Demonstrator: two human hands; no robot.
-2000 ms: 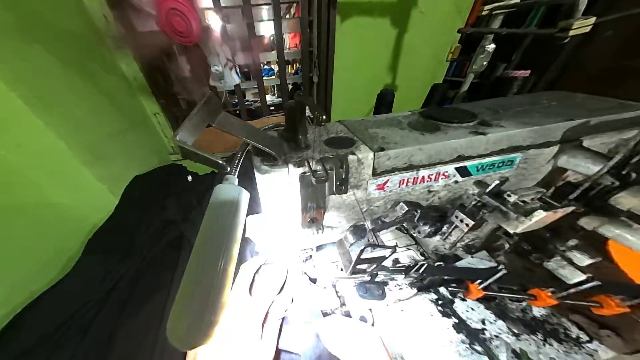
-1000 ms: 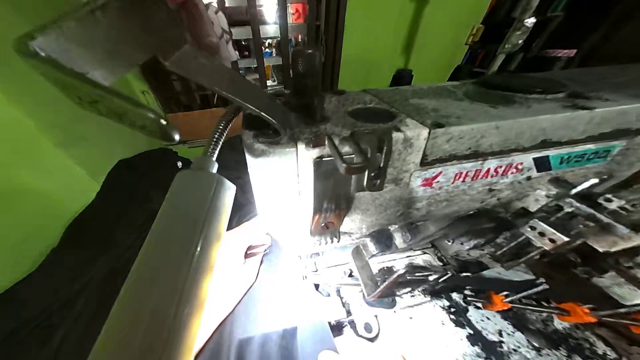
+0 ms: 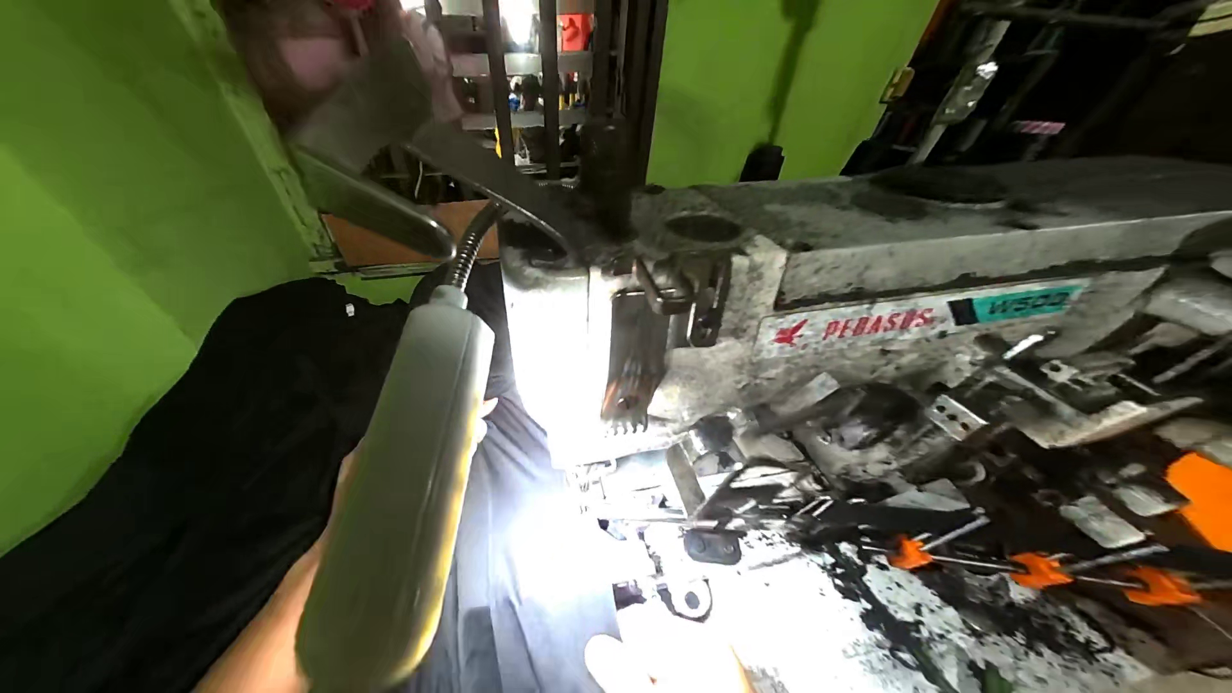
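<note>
A Pegasus industrial sewing machine (image 3: 857, 260) stands across the view, its needle area (image 3: 626, 409) lit by a glaring lamp. Grey fabric (image 3: 486, 587) lies at the left of the needle area. My left hand (image 3: 485, 420) is on or beside this fabric, mostly hidden behind the lamp's long housing (image 3: 399, 491); only some fingertips and the forearm show, so its grip is unclear. Low in the view, my right hand (image 3: 669, 659) is washed out by light near the fabric's right edge and the machine bed. Whether it holds the fabric cannot be told.
The lamp's flexible metal neck (image 3: 472, 245) joins the machine head, with a bent metal bracket (image 3: 385, 207) above. Dark cloth (image 3: 231, 414) hangs at the left by a green wall (image 3: 106, 192). Orange clips on rods (image 3: 1039, 570) lie at the right.
My left hand, seen right of the lamp a second ago, is now mostly behind it. My right hand now shows at the bottom edge. The view has shifted.
</note>
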